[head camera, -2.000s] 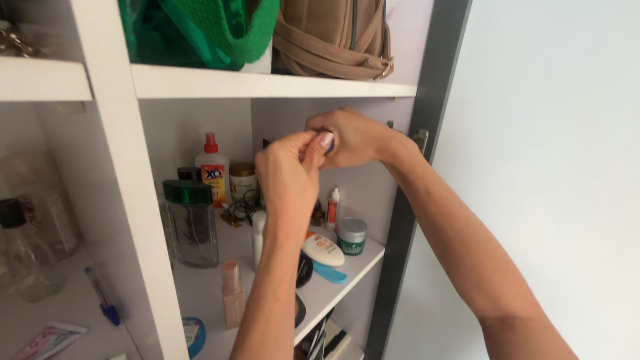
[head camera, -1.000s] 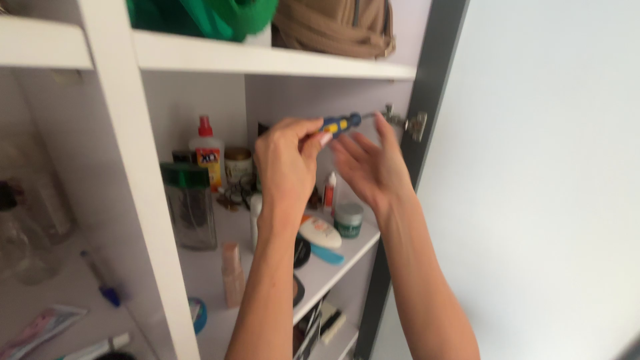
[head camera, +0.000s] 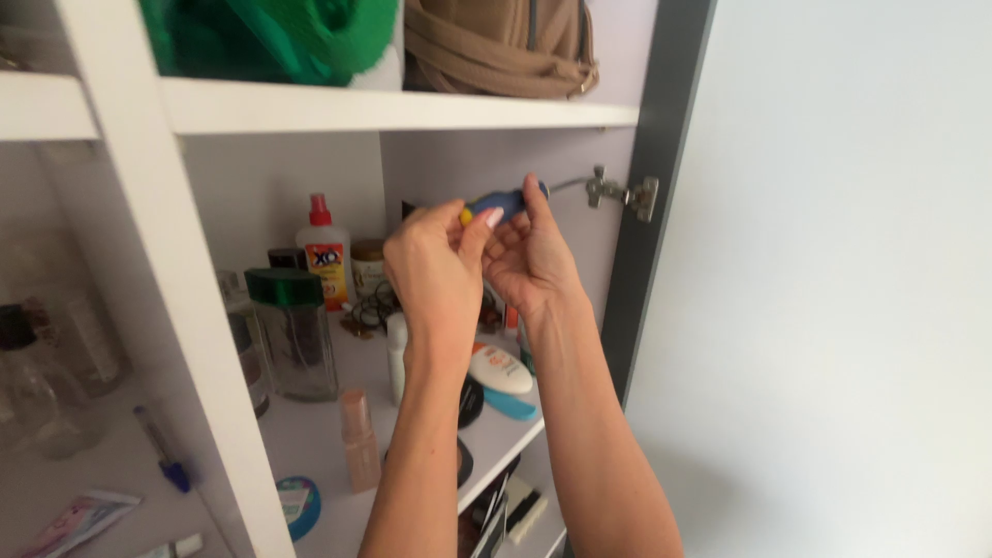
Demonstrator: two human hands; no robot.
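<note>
A screwdriver with a blue and yellow handle [head camera: 500,207] is held between my two hands. My left hand [head camera: 442,260] grips the rear of the handle with thumb and fingers. The front of the handle rests against the thumb of my right hand [head camera: 535,248], whose palm is turned up and fingers are curled below it. The thin shaft reaches right to a metal cabinet hinge [head camera: 618,192], which joins the side panel to the dark edge of the open door [head camera: 814,256]. Whether the tip sits in a screw cannot be told.
Below my hands, the white shelf [head camera: 496,465] holds a glass bottle with a green cap [head camera: 294,341], a red-topped spray bottle [head camera: 325,256], a pink bottle [head camera: 359,446] and a white oval bottle [head camera: 501,369]. A brown bag [head camera: 496,46] rests on the upper shelf [head camera: 403,110].
The screwdriver, mostly hidden two seconds ago, shows between my hands. My right hand has come down from the hinge side and turned palm up.
</note>
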